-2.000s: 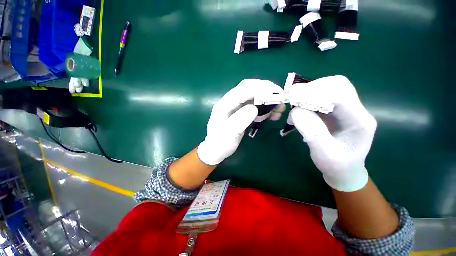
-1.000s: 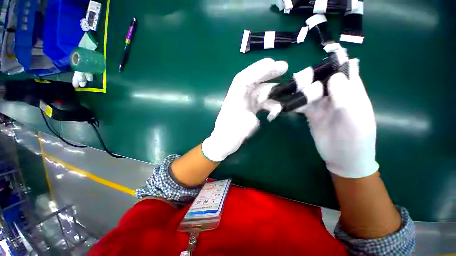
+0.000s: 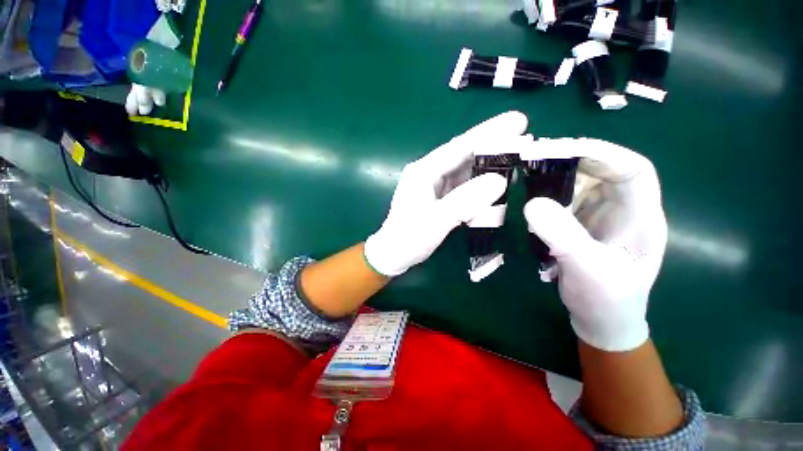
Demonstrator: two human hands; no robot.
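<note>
Two short black wire harnesses hang side by side in front of me, tops held between gloved fingers. My left hand (image 3: pixel 447 195), in a white glove, is shut on one harness (image 3: pixel 486 240), which shows a white middle band and a white connector at its lower end. My right hand (image 3: pixel 609 231), also gloved, is shut on the other harness (image 3: pixel 549 182); its lower end is partly hidden by my thumb. The upper ends meet or nearly touch; fingers partly cover the connectors.
One loose harness (image 3: pixel 506 72) lies on the green mat (image 3: pixel 335 106), beside a group of several more (image 3: pixel 647 66). At left are a pen (image 3: pixel 238 46), a green roll (image 3: pixel 160 67), small white items (image 3: pixel 144 99), blue bins (image 3: pixel 114 40) and a black corded device (image 3: pixel 110 150).
The harnesses have turned from slanting sideways to hanging upright, one in each hand. My hands have shifted slightly, and the bench view has moved a little up and partly right.
</note>
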